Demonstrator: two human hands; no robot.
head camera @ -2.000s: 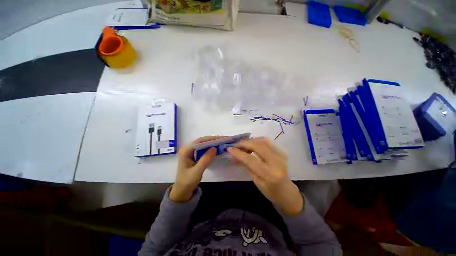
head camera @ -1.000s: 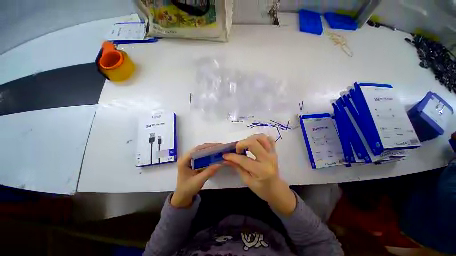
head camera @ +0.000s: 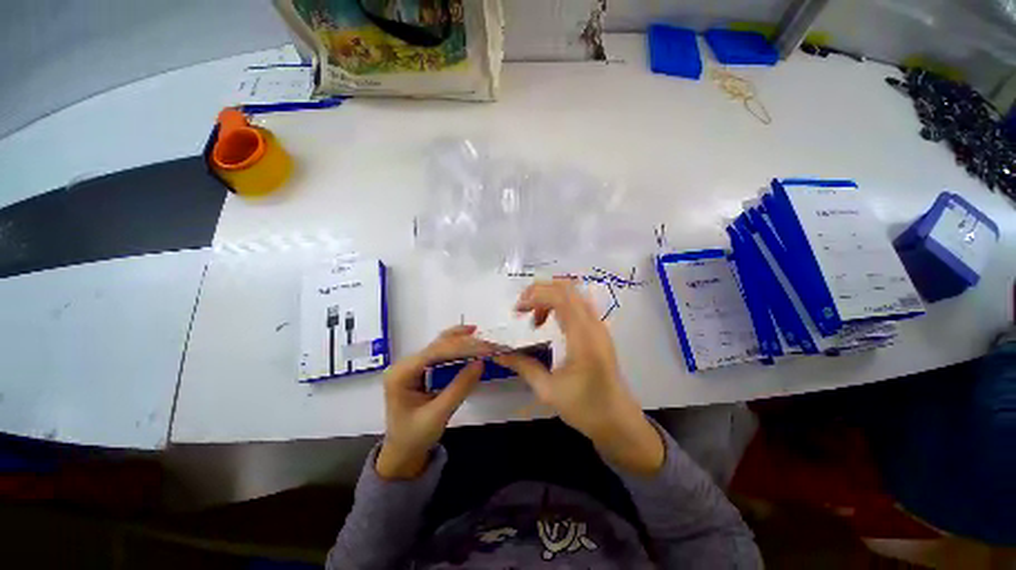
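Observation:
A cable box point(head camera: 515, 365) is held upright between my hands near the table's front edge, its blue narrow end towards me. My left hand point(head camera: 418, 403) grips its left side, thumb on the blue end. My right hand point(head camera: 579, 362) has its thumb at the middle of the blue end, with the fingers raised above the box; parts of the box are hidden by the fingers. Another cable box point(head camera: 343, 320) lies flat at the left with cable plugs pictured. Short dark strips point(head camera: 602, 281) lie loose behind my hands.
Clear plastic pieces point(head camera: 507, 206) lie at centre. A fanned pile of boxes point(head camera: 852, 251) and a blue-and-white carton point(head camera: 948, 246) are at right. An orange-and-yellow round item point(head camera: 252, 158), tote bag point(head camera: 401, 50), blue blocks point(head camera: 674, 51) and black cables point(head camera: 960, 128) lie further back. A person's dark sleeve shows at far right.
My right fingers have lifted off the box's top edge while the thumb stays at its end. My left hand still holds the box. The whole view has shifted slightly.

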